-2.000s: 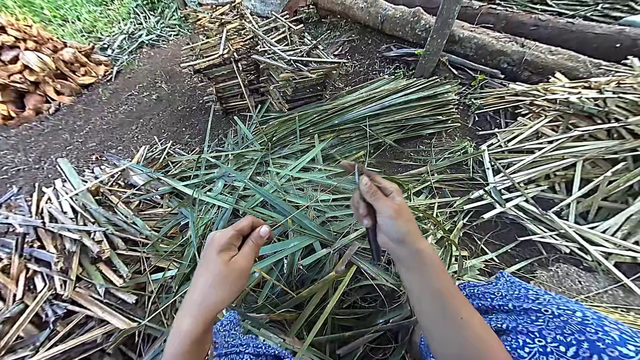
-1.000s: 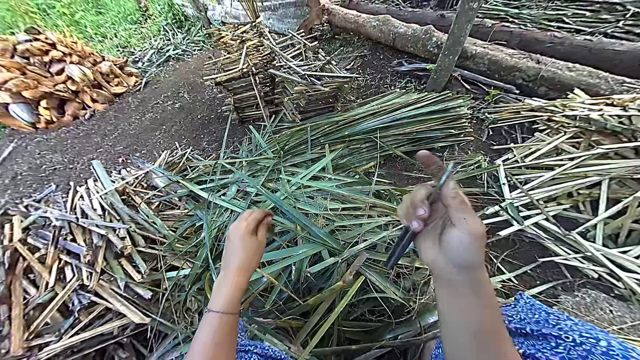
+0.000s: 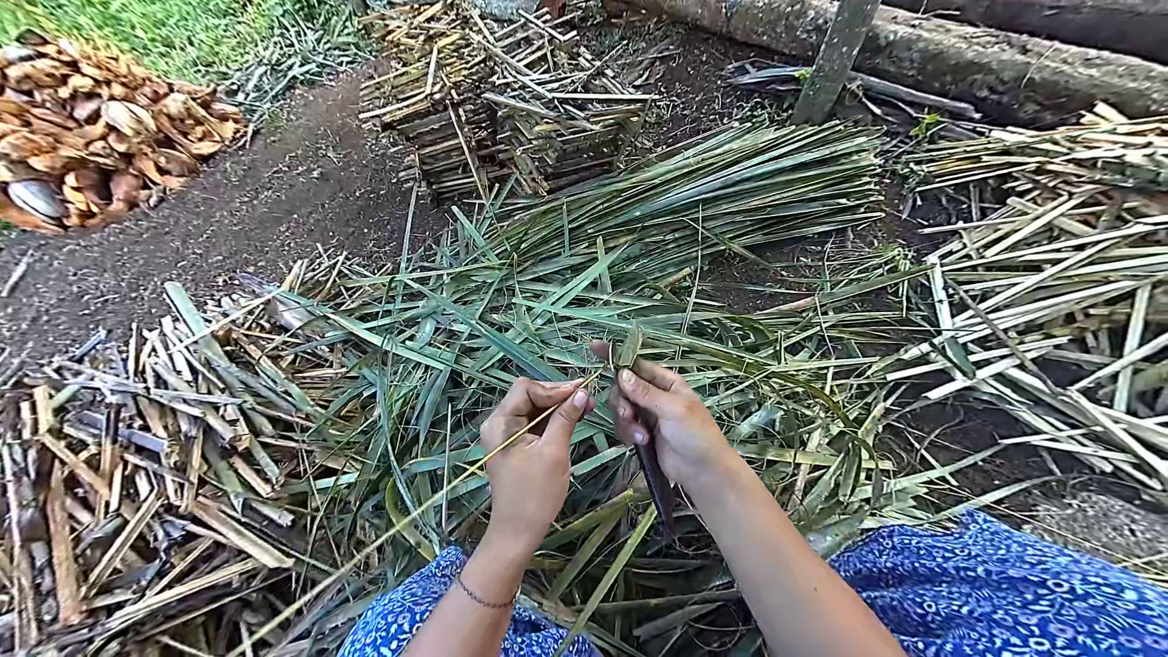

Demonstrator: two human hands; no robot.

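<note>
My left hand [image 3: 534,447] pinches a thin yellow-green leaf rib [image 3: 401,522] between thumb and fingertips; the rib trails down to the lower left. Close beside it on the right, my right hand [image 3: 662,415] is closed around a dark-handled knife [image 3: 655,484], its handle pointing down below the palm. At my right fingertips is a short piece of green leaf [image 3: 628,349], which partly hides the blade. Both hands are over a loose heap of green leaf strips [image 3: 511,338]. A thin bracelet circles my left wrist.
Split dry sticks [image 3: 137,474] lie at the left, pale strips [image 3: 1049,301] at the right. Behind the heap are a sheaf of green leaf ribs [image 3: 730,196] and a stack of sticks [image 3: 511,100]. Husks [image 3: 100,137], a post [image 3: 835,64] and logs [image 3: 995,73] stand farther back.
My right hand has moved in beside my left hand and turned from palm-up. The thin rib now shows plainly in my left fingers, and a leaf piece at my right fingertips.
</note>
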